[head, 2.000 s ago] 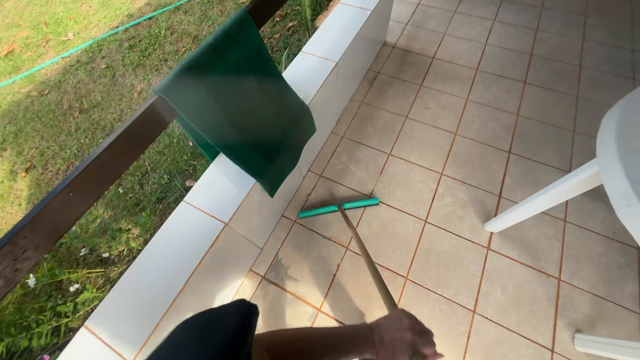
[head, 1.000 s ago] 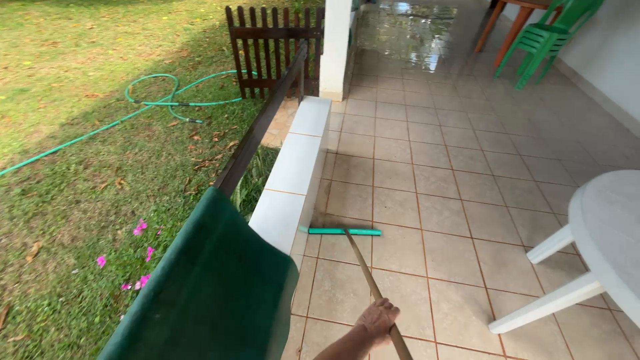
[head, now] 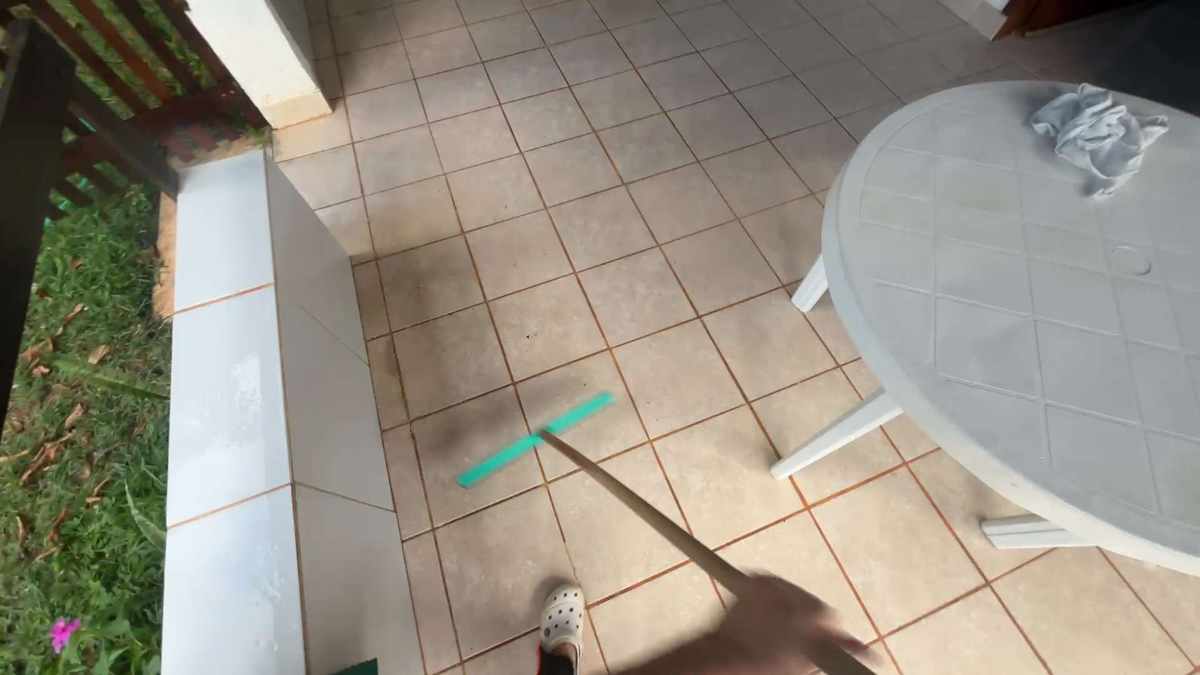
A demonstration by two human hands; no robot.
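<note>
My left hand [head: 783, 619], blurred by motion, is closed around the wooden pole [head: 647, 511] of a floor squeegee. From it the pole slants up and left to a turquoise squeegee head [head: 536, 439], which lies diagonally over the beige floor tiles, apart from the low wall. The pole's other end runs out of view at the bottom edge. My right hand is not visible.
A low wall with white tiles [head: 230, 403] runs along the left, beside grass. At right stands a white plastic table [head: 975, 272] bearing a crumpled cloth [head: 1097, 136]; its legs reach leftward. My clog [head: 562, 614] and a white pillar [head: 267, 61] also show.
The squeegee head was near the low wall's base one second ago; now it sits farther from the wall, turned diagonal. The green cloth has mostly left the view, which has swung right and down.
</note>
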